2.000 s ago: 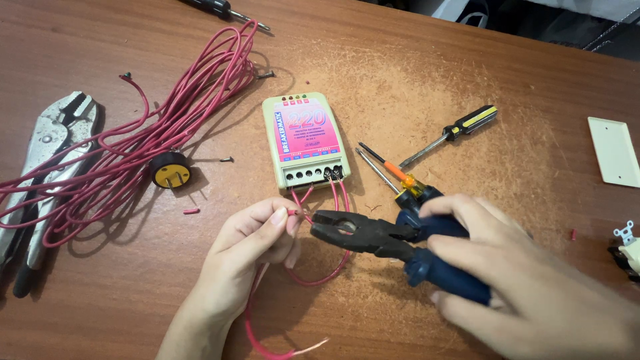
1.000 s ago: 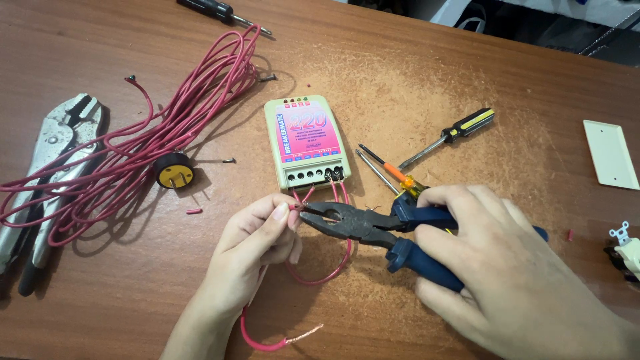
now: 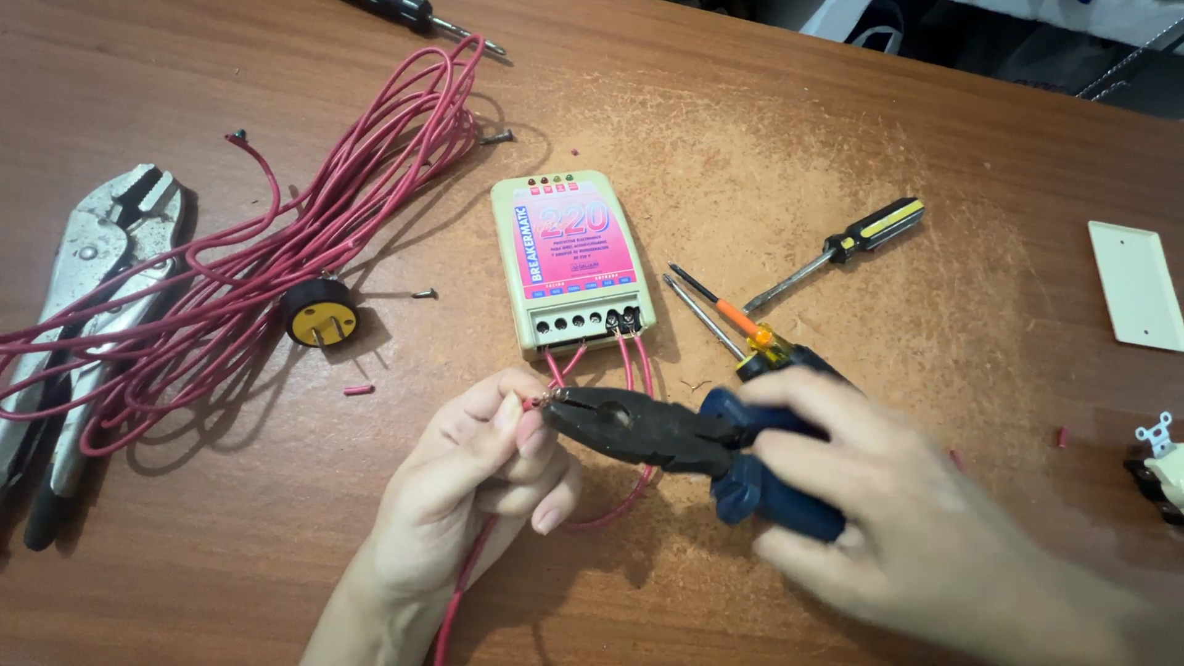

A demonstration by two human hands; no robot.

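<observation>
Between thumb and fingertips, my left hand [image 3: 490, 462] pinches a red insulated wire [image 3: 464, 578] near its end, just below the voltage protector box. My right hand [image 3: 860, 490] grips the blue handles of combination pliers [image 3: 638, 430]. The black jaws of the pliers are at the bare copper strands by my left fingertips. The pale green voltage protector [image 3: 573, 259] lies label up, with red wires running from its terminal edge toward me. Two of them come from the right-hand screw terminals. Part of the held wire is hidden by my left hand.
Locking pliers [image 3: 88, 296] and a coil of red wire [image 3: 370, 185] with a round yellow-and-black plug [image 3: 321, 316] lie left. Several screwdrivers lie around, one with a black-and-yellow handle [image 3: 874, 229] at right. A cream cover plate [image 3: 1140, 285] and a partly visible device [image 3: 1165, 472] sit far right.
The pliers' jaws, apart a second ago, are now closer together at the wire end. The bare wire end seen below my left hand earlier is out of sight now.
</observation>
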